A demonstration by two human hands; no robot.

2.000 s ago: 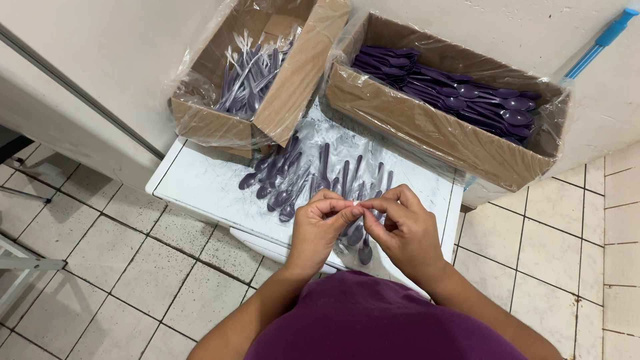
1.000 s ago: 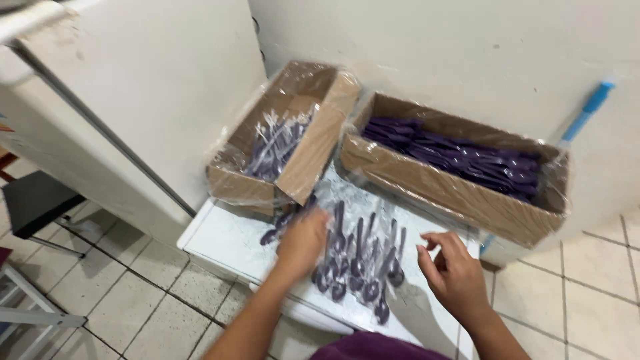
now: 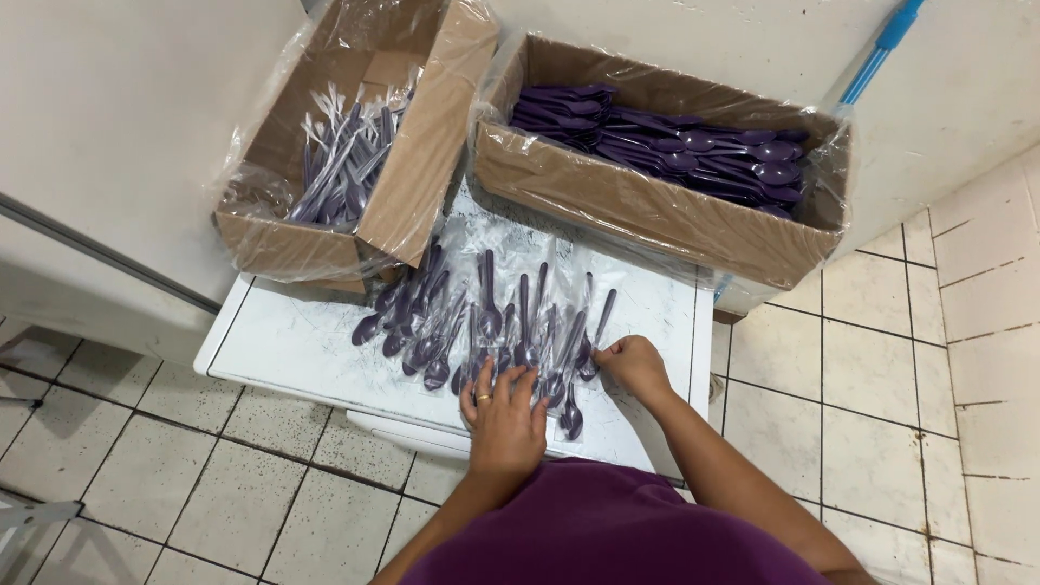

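Several purple plastic spoons in clear plastic sleeves (image 3: 524,317) lie in an uneven row on a small white table (image 3: 305,345), handles mostly pointing away from me. My left hand (image 3: 508,414), with a ring on one finger, rests spread on the near ends of the middle spoons. At the row's right end, my right hand (image 3: 638,370) has its fingertips closed on the lower part of a spoon (image 3: 605,317); whether that spoon is sleeved is unclear. One sleeved spoon (image 3: 571,414) lies lower, between my hands.
Behind on the left, a plastic-lined cardboard box (image 3: 414,162) holds sleeved spoons. Another lined box (image 3: 650,215), at the back right, holds many loose purple spoons (image 3: 691,150). A blue pole (image 3: 873,61) leans by the wall. Floor tiles surround the table; part of a metal frame (image 3: 36,516) shows lower left.
Two seconds ago my hands met fingertip to fingertip over the spoons; now they are apart. Since one second ago, my left hand has come nearer to me and right, onto the row's middle.
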